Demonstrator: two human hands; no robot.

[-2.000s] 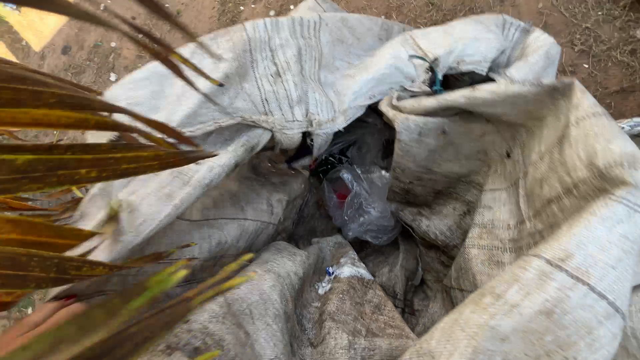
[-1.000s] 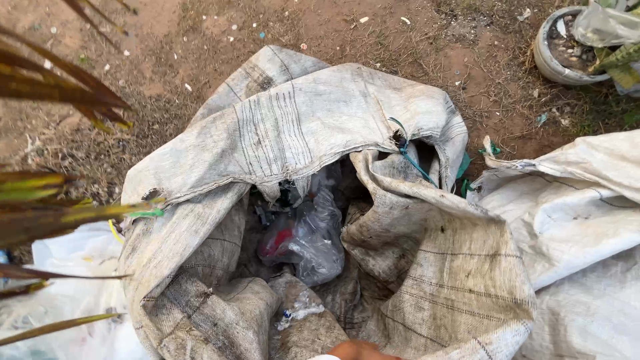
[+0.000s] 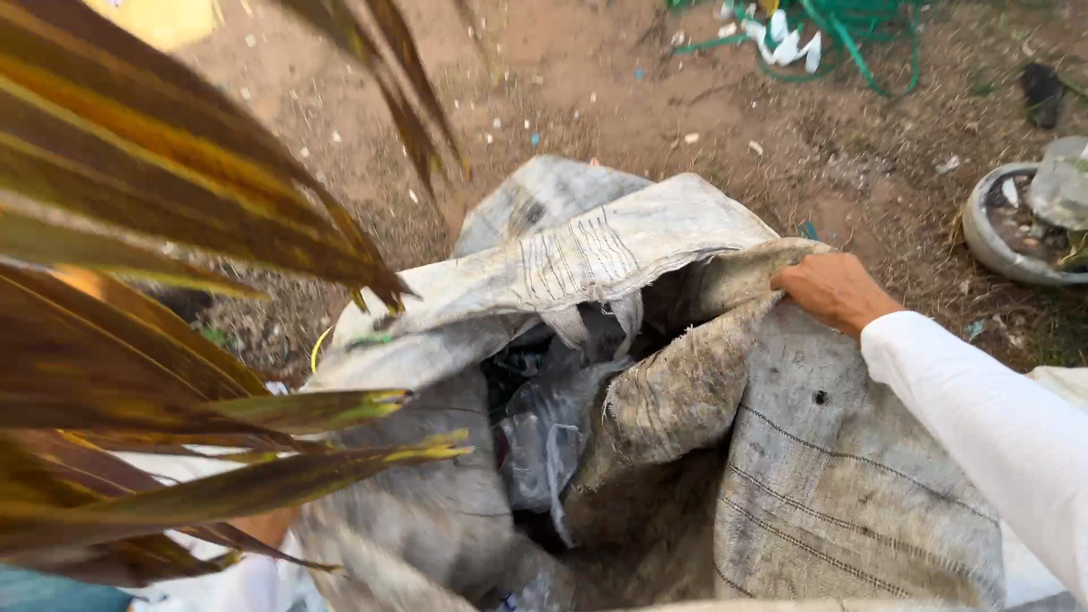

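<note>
A large, dirty white woven sack (image 3: 850, 442) stands with its mouth gaping upward. My right hand (image 3: 829, 289) grips the folded rim at the sack's upper right, fingers closed over the cloth. Clear plastic bags (image 3: 548, 433) lie inside, in the dark gap between the folds. My left hand (image 3: 265, 525) is at the lower left beside the sack, mostly behind leaves, so its fingers and anything in them are hidden.
Long brown and yellow palm leaves (image 3: 153, 357) hang across the left side. At the right edge sits a round planter (image 3: 990, 225) with soil. Green cord or netting (image 3: 850, 42) lies on the littered dirt ground (image 3: 595, 110) at the top.
My right hand, only partly in view at the bottom edge one second ago, is now on the sack's upper right rim. The rim there is folded differently. The view has shifted.
</note>
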